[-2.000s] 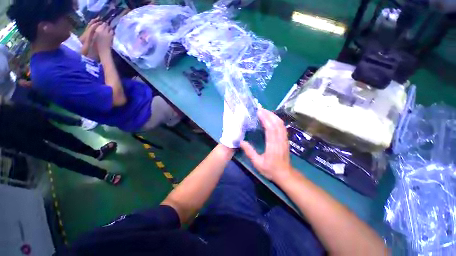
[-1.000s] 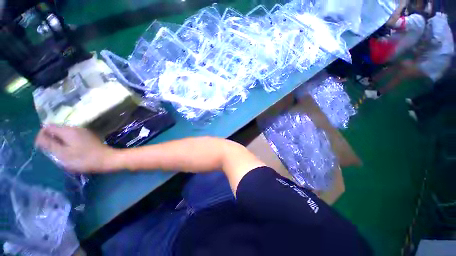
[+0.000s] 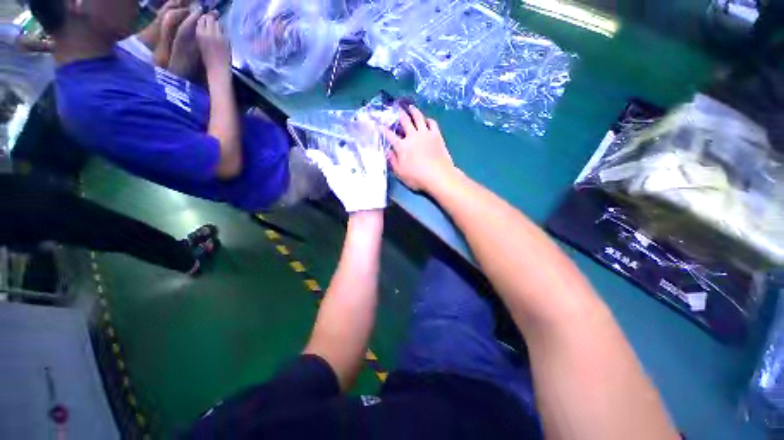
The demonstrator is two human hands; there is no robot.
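Observation:
My left hand [image 3: 354, 178], in a white glove, holds a clear phone case [image 3: 331, 127] flat above the bench edge. My right hand [image 3: 423, 153] is bare, just right of the case, its fingertips down at a small heap of black fittings [image 3: 384, 105] on the bench. The fingers hide part of the heap, and I cannot tell if they hold a piece.
Clear bagged cases [image 3: 460, 51] lie beyond my hands, beside a puffy clear bag [image 3: 279, 43]. The cream jig [image 3: 688, 168] on its black base [image 3: 636, 253] stands at the right. A worker in a blue shirt [image 3: 142, 129] is at the left bench edge.
The view has swung from the case pile and carton to the neighbouring worker. My right hand has left the jig's side for the black fittings. My left hand now shows, holding a clear case.

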